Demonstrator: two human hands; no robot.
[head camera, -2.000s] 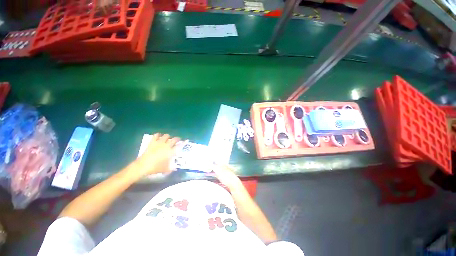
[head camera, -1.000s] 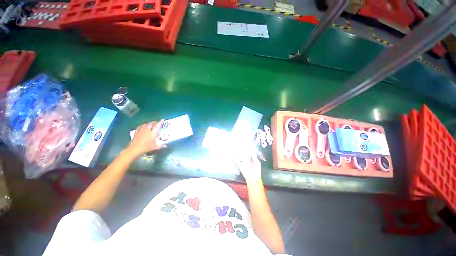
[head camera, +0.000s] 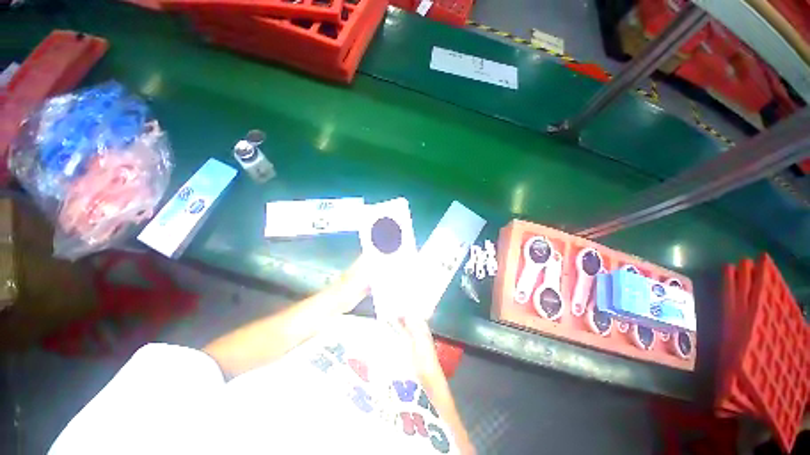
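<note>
A white inner tray (head camera: 393, 262) with a dark round head showing near its top stands out at the bench's front edge. My left hand (head camera: 359, 277) holds its left side, the fingers partly hidden by the tray. My right hand (head camera: 413, 327) is at its lower right end; glare blurs the contact. A retail box (head camera: 311, 219) lies just left of the tray. Another light blue and white box (head camera: 455, 240) lies slanted just right of it. A third retail box (head camera: 188, 210) lies further left.
Right: a salmon device tray (head camera: 568, 324) with retail boxes on it, white cables (head camera: 480, 259) beside it, red grid trays (head camera: 771, 342). Left: a bag of blue and pink parts (head camera: 98, 169), a small bottle (head camera: 255, 162). Red trays (head camera: 293, 49) and a paper strip (head camera: 474, 67) lie behind; a metal post slants right.
My left hand has let go of the retail box, which now lies flat, and moved right onto the inner tray. The tray is now raised between both hands. The view has turned.
</note>
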